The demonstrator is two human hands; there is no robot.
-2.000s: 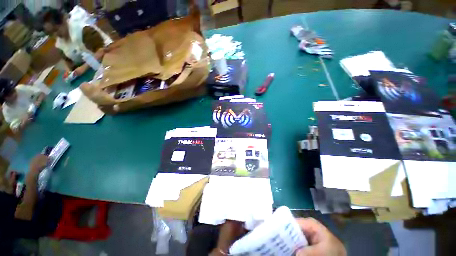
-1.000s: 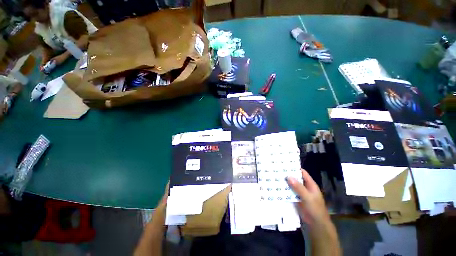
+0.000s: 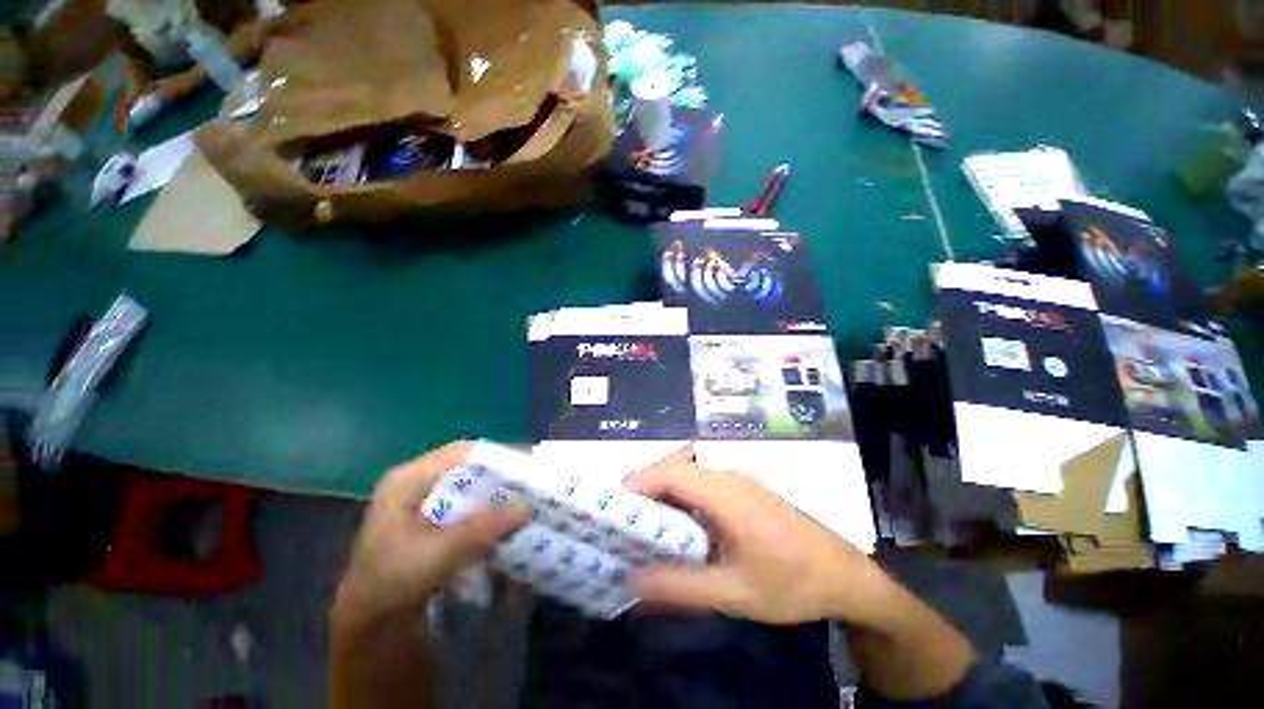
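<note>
A white sticker sheet with rows of small blue marks is curled between my two hands, above the front edge of the table. My left hand grips its left end, with the thumb on top. My right hand is on its right end; its fingers are blurred. A stack of flat box blanks lies just beyond, with black panels, a rainbow wave logo and white flaps. My hands and the sheet cover part of its near left side. I cannot tell whether a single sticker is at my fingertips.
A large pile of box blanks is at the right. An open brown carton stands back left. A black box, a red knife and white patterned sheets lie farther back. A red stool is below the table at left.
The sheet has gone from lying flat over the blanks to being curled between both hands, lower and to the left. My left hand has come onto it. The view has shifted.
</note>
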